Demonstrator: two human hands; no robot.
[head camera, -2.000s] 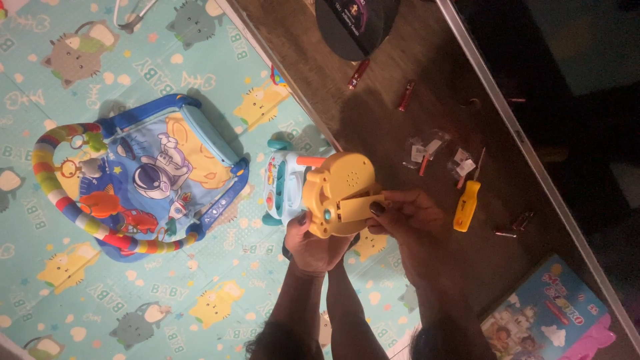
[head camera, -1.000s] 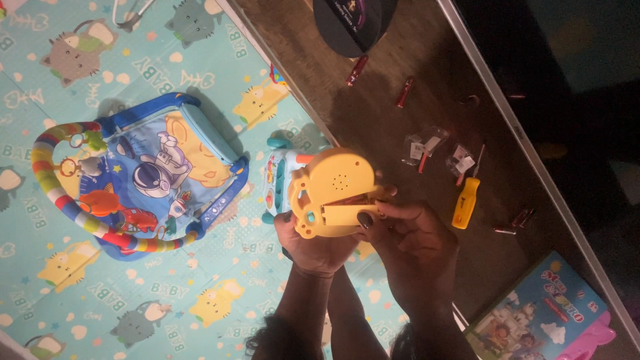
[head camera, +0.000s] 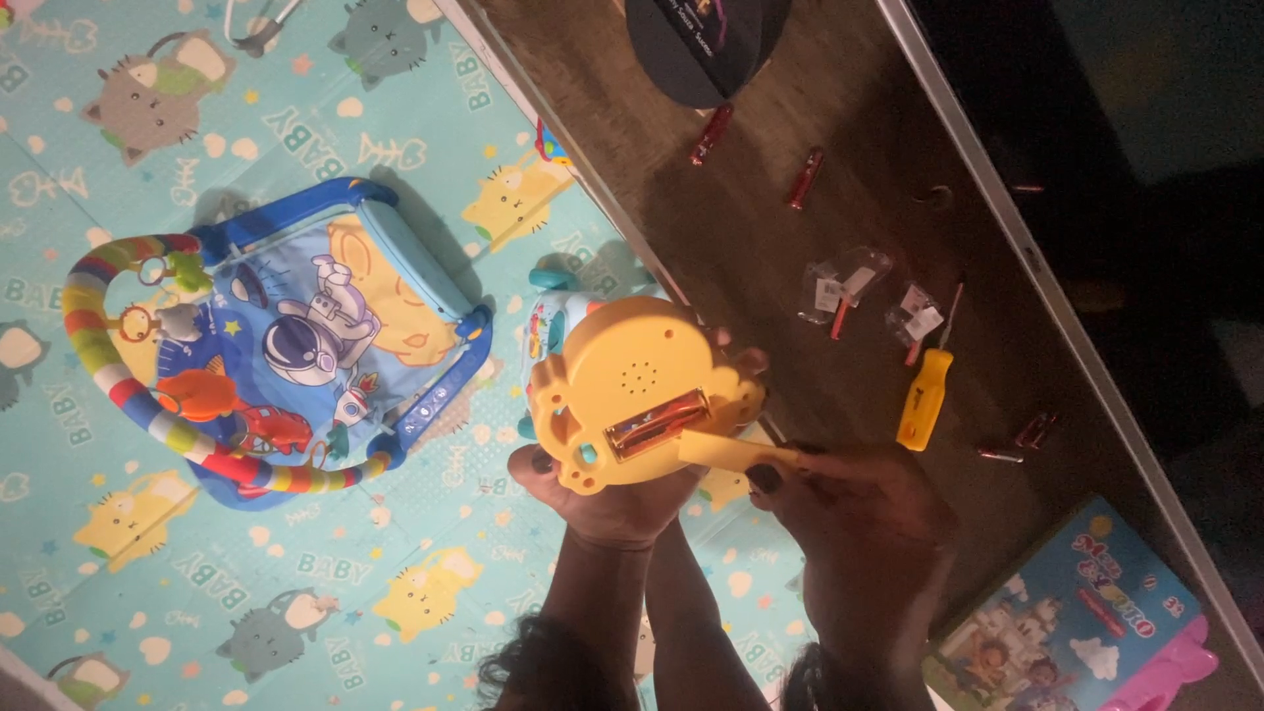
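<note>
My left hand (head camera: 617, 504) grips a yellow plastic toy (head camera: 632, 336) from below, its back with speaker holes facing up. Red batteries (head camera: 660, 423) lie in the toy's uncovered battery compartment. Between thumb and fingers, my right hand (head camera: 859, 513) holds the yellow battery cover (head camera: 731, 452), its end over the lower right corner of the compartment. A screwdriver with a yellow handle (head camera: 925, 400) lies on the brown surface to the right.
On the brown wooden surface (head camera: 750, 237) lie red batteries (head camera: 807, 178), small plastic bags (head camera: 844, 286), a dark round object (head camera: 706, 49) and an illustrated book or box (head camera: 1076, 612). A baby play gym (head camera: 281, 346) stands on the printed mat (head camera: 326, 612). A light blue toy (head camera: 548, 321) is partly hidden.
The cover was over the compartment in the earlier frames; my right hand has moved it off to the lower right, and the batteries now show more fully.
</note>
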